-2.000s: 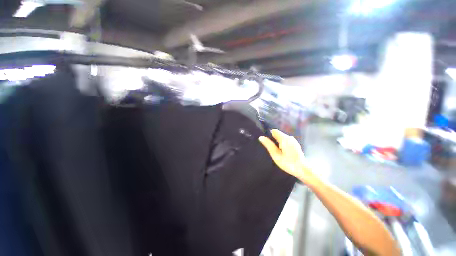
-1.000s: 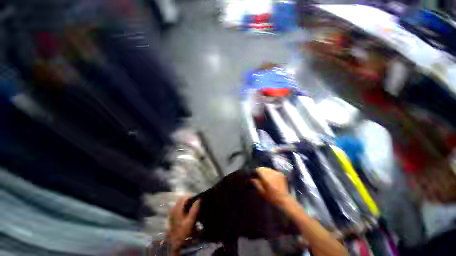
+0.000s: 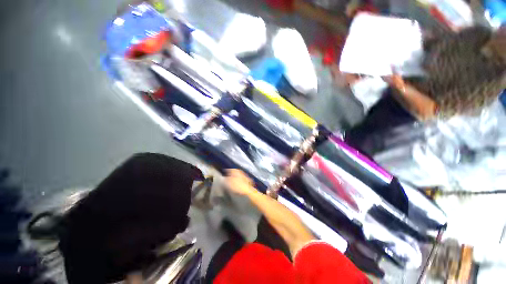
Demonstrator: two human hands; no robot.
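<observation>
A matte black jacket point(image 3: 130, 216) hangs bunched at the lower left, with a dark hanger hook point(image 3: 44, 224) at its left end. My right hand point(image 3: 239, 182) is blurred, between the jacket's right edge and the near side of the low rack point(image 3: 291, 166); its grip cannot be made out. A small skin-coloured patch at the bottom edge, under the jacket, may be my left hand point(image 3: 133, 278), mostly hidden. Silvery clear bags or strips point(image 3: 244, 141) lie lengthwise on the rack.
The rack also holds a yellow strip point(image 3: 286, 105), a magenta strip point(image 3: 360, 158) and a blue bundle with a red item point(image 3: 133, 36) at its far end. Another person's arm point(image 3: 413, 100) is beyond it, beside white sacks point(image 3: 297, 61) and clear plastic point(image 3: 444, 150).
The view has swung right and down from the garment rail to the low rack. The black garment now lies at the lower left, and my left hand has become mostly hidden.
</observation>
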